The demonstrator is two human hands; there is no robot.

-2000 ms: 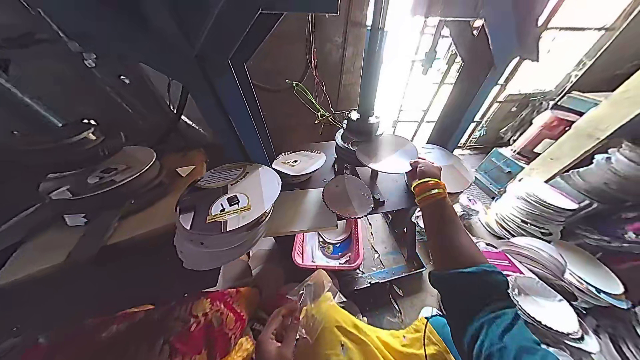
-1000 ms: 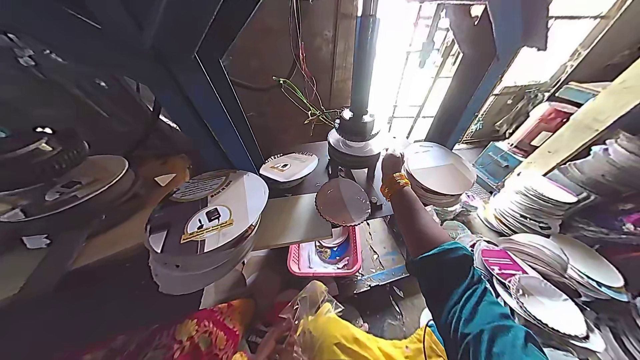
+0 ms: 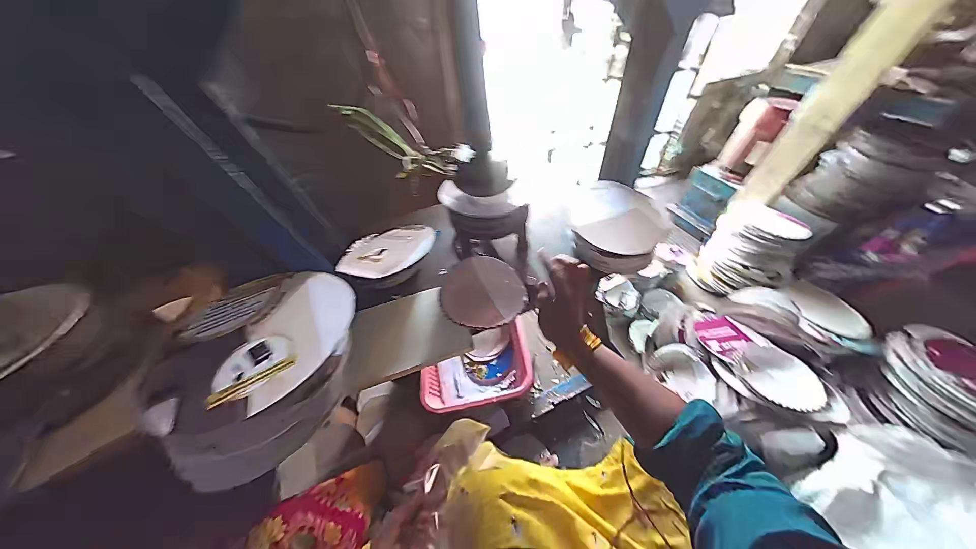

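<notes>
My right hand (image 3: 563, 299), with orange bangles at its wrist, is raised at the right of the press (image 3: 488, 206). It is blurred, and whether it holds anything cannot be told. Left of it a round disc with a scalloped edge (image 3: 484, 292) stands out in front of the press. Just behind the hand is a stack of round pale discs (image 3: 619, 221). My left hand (image 3: 427, 488) is low at the centre, blurred, with crumpled clear plastic about it; its fingers are hard to make out. A scalloped pale plate (image 3: 386, 252) rests left of the press.
A large stack of printed discs (image 3: 305, 335) stands at the left beside a flat board (image 3: 408, 335). Below is a pink plastic basket (image 3: 457, 400) with discs in it. Stacks of plates (image 3: 751, 248) and loose plates (image 3: 789, 377) crowd the right side. Green wires (image 3: 381, 133) hang behind.
Two seconds ago my right hand was at a pale disc by the press; one second ago it was beside the stack at right. Now it is nearer the scalloped disc. The view has shifted.
</notes>
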